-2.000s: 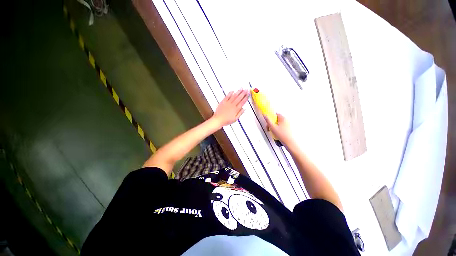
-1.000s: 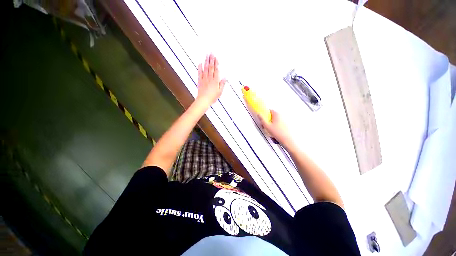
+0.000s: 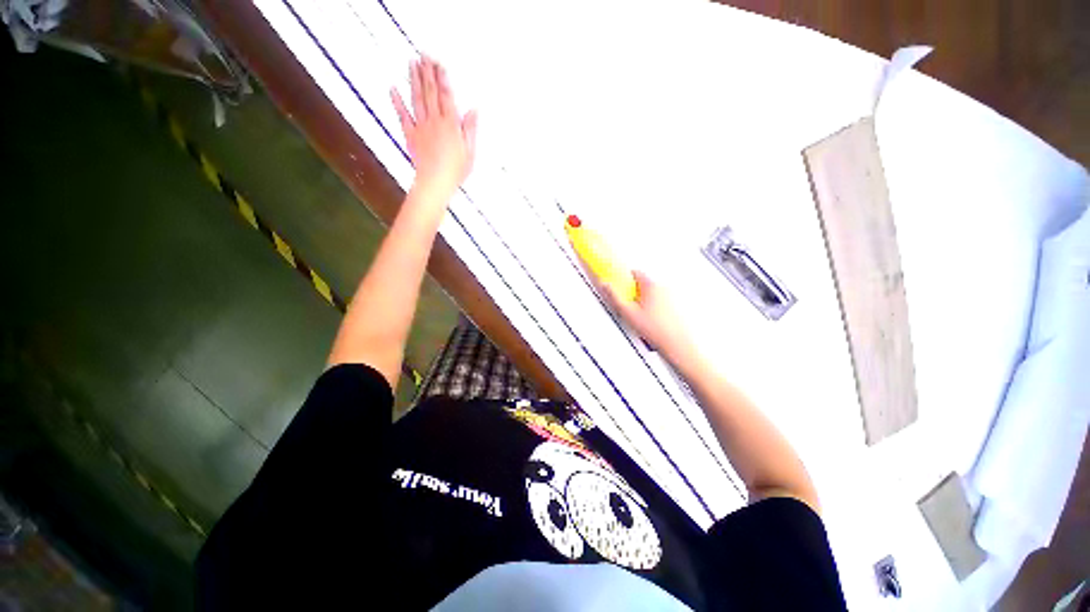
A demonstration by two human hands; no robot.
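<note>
A large white sheet [image 3: 669, 144] covers the table. Long narrow cut strips [image 3: 538, 313] with dark lines between them run along the near table edge. My right hand [image 3: 640, 305] is closed around a yellow utility knife [image 3: 601, 259], its red-spotted tip end pointing up-left and touching or just over the sheet at a cut line. My left hand [image 3: 438, 134] lies flat on the strips, palm down with fingers spread, further up-left along the edge, and holds nothing. The knife's rear end is mostly hidden by my right hand.
A metal weight with handle [image 3: 748, 274], a long grey-brown board [image 3: 863, 281], a shorter board [image 3: 951, 526] and a second handled weight [image 3: 887, 579] lie on the sheet. Bluish-white folded sheet edge [image 3: 1030, 389] is at right. Tangled scraps [image 3: 179, 60] sit beyond the brown table edge [image 3: 347, 155].
My left hand has slid up-left along the strips, away from the knife. The knife has shifted slightly left in my right hand's grip. The boards and weights appear lower and further right as the view shifts.
</note>
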